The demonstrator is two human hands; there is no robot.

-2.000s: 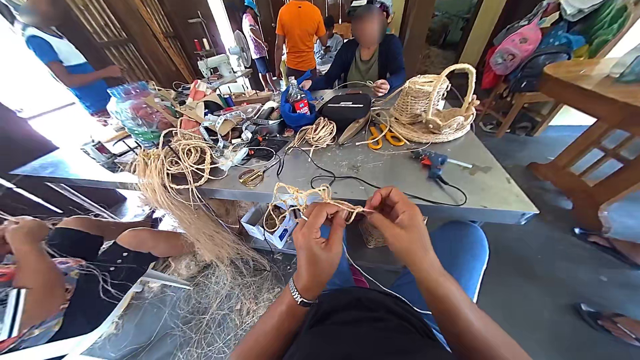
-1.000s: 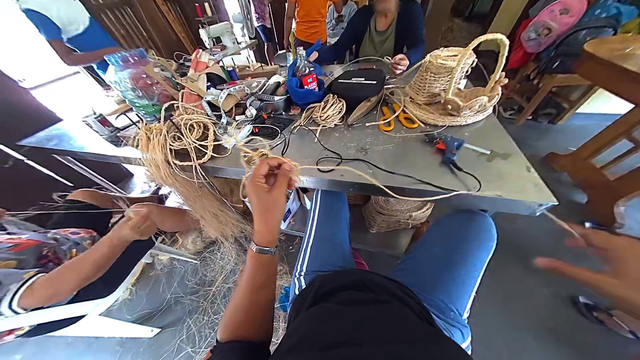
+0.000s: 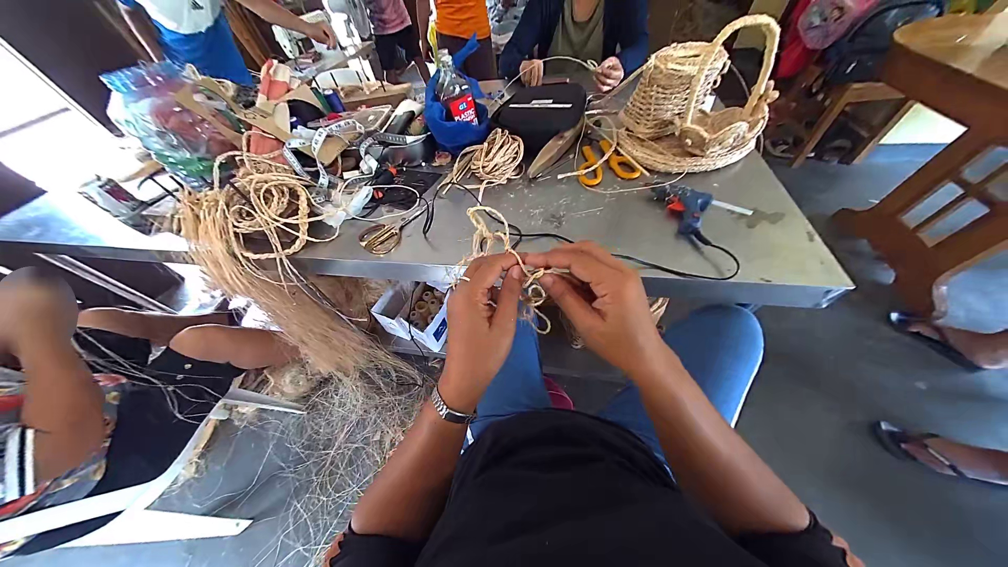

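A knotted natural-fibre cord [image 3: 535, 295] with several small loops hangs between my hands, just in front of the table edge. My left hand [image 3: 484, 303], with a metal-banded watch on the wrist, pinches one side of it. From the right, my right hand [image 3: 598, 299] pinches the cord between thumb and forefinger. One loop of the cord stands up above my left fingertips, over the tabletop. The fingers partly cover the knots. Behind the hands on the metal table lie a small coil of cord [image 3: 496, 156] and gold-coloured small scissors [image 3: 380, 238].
The metal table [image 3: 551, 206] bears a blue glue gun [image 3: 687, 206], orange-handled scissors [image 3: 602, 161], a woven basket [image 3: 669, 94], a bottle [image 3: 458, 98] and a bundle of raw fibre [image 3: 260, 276]. A white box [image 3: 413, 315] sits below the edge. Other people are at left and across.
My right hand has come back from far out at the right, where it was a second ago, to meet my left hand at the cord.
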